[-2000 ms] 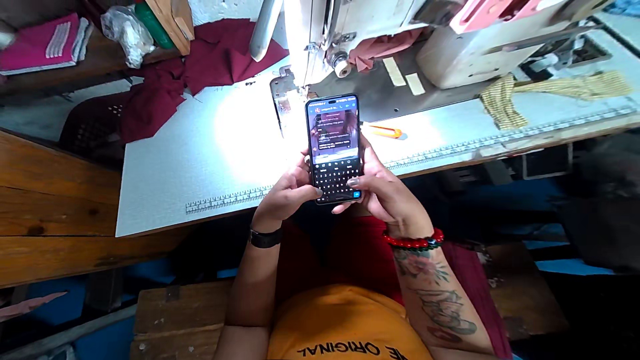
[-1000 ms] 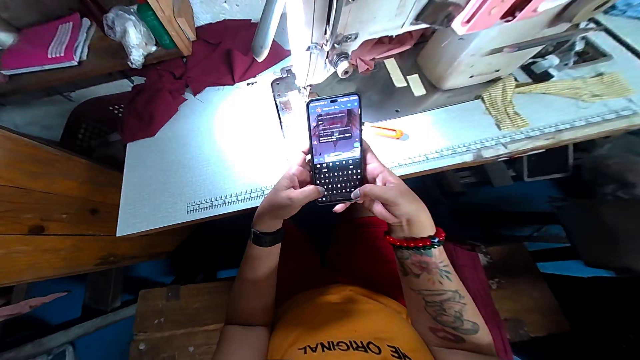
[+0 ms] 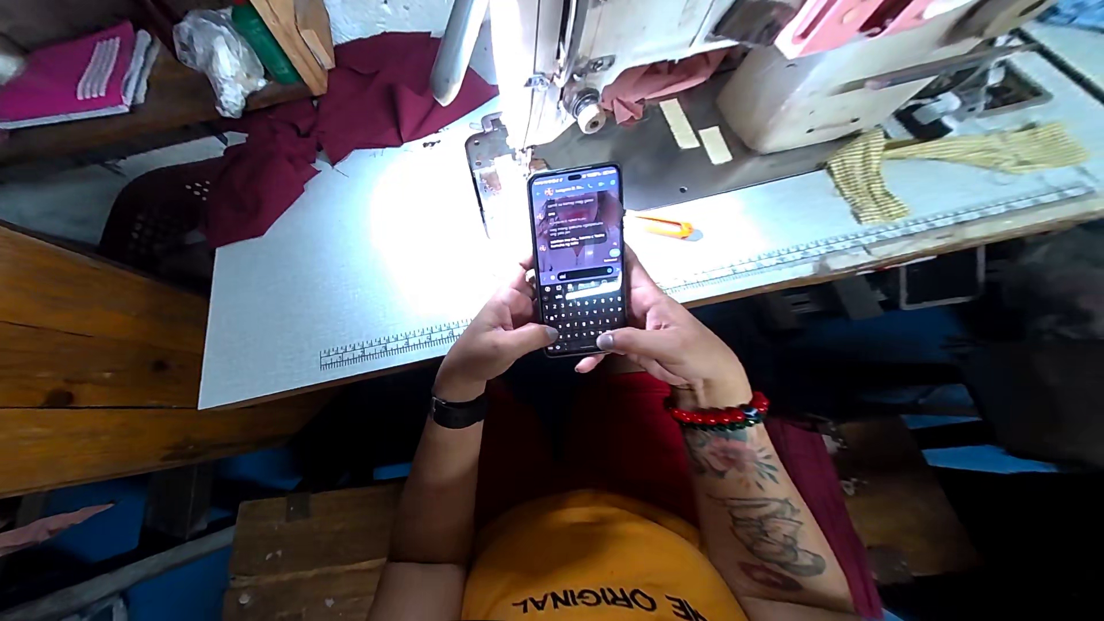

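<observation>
Both my hands hold a dark smartphone (image 3: 580, 250) upright in front of the sewing machine, its lit screen showing a chat and a keyboard. My left hand (image 3: 498, 336) grips the lower left edge, thumb over the keyboard's bottom left. On the other side, my right hand (image 3: 677, 341) supports the phone, its thumb at the keyboard's lower right and a fingertip showing below the phone. Behind the phone stands the industrial sewing machine (image 3: 638, 39), its needle area brightly lit. An orange-handled tool (image 3: 664, 227) lies just right of the phone.
Maroon fabric (image 3: 379, 95) drapes over the white sewing table (image 3: 285, 293) at the left. Measuring tape (image 3: 388, 345) runs along the front edge. Yellow checked cloth (image 3: 871, 177) lies at the right. A plastic bag (image 3: 220, 60) and pink notebook (image 3: 73, 73) rest on the left shelf.
My right thumb has shifted slightly left over the keyboard. Both hands keep hold of the phone.
</observation>
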